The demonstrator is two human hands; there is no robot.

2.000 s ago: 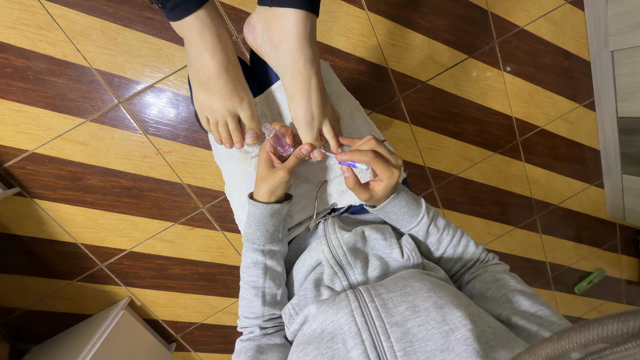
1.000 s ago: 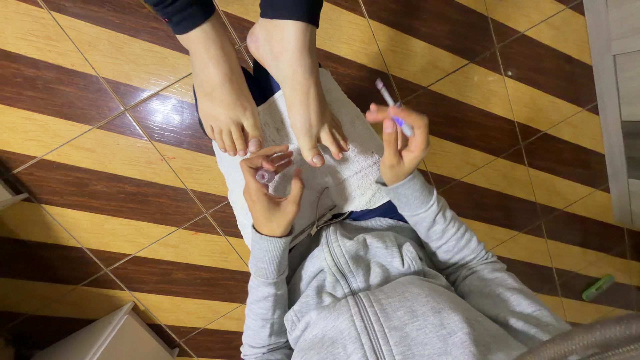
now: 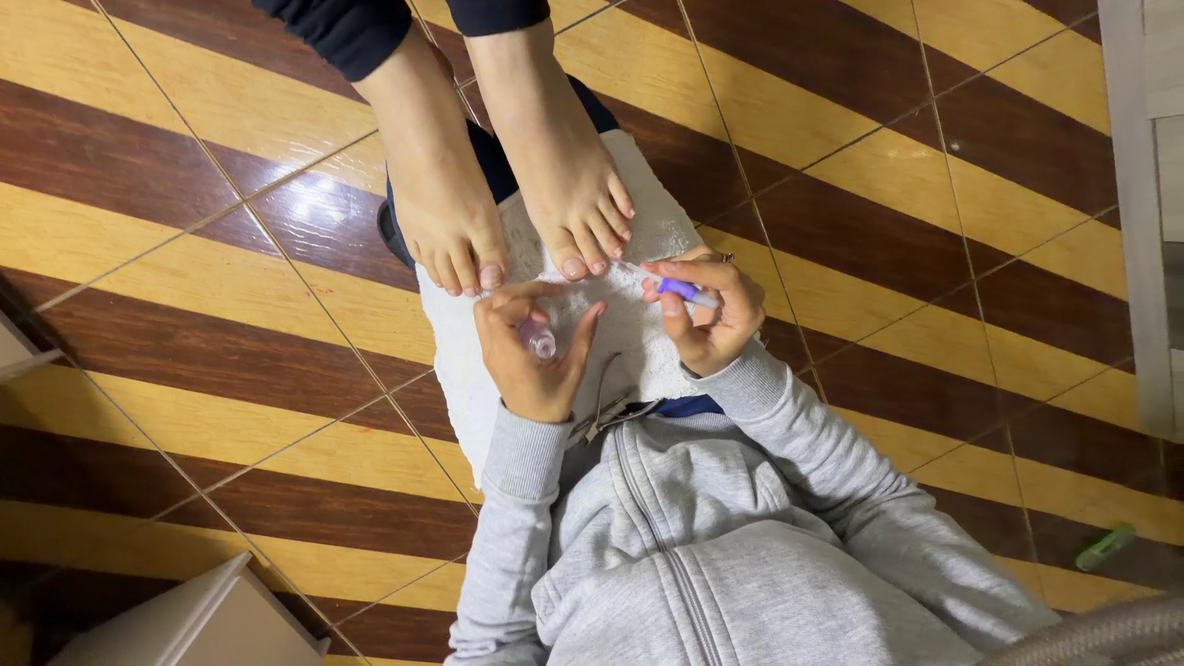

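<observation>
My left hand [image 3: 529, 351] holds a small pinkish glass bottle [image 3: 537, 339], its round mouth facing up, against the curled fingers; the thumb stands apart. Between the thumb and fingers of my right hand [image 3: 708, 310] is a thin applicator with a purple and whitish handle [image 3: 686, 293]. Its tip points left, close to the small toes of another person's foot [image 3: 569, 199]; whether it touches a nail I cannot tell. That person's other foot [image 3: 449, 222] is by my left fingertips. Both feet rest on a white towel [image 3: 638, 365] over my lap.
Striped brown and yellow floor tiles [image 3: 851, 231] surround us. A green object [image 3: 1104, 547] lies on the floor at the right. Pale furniture stands at the lower left [image 3: 199, 620] and along the right edge [image 3: 1136, 213]. A braided brown thing [image 3: 1101, 634] crosses the lower right corner.
My right hand, raised off to the right one second ago with the applicator upright, has come back to the toes. My left hand, close to the toes two seconds ago, is now lower with its thumb spread.
</observation>
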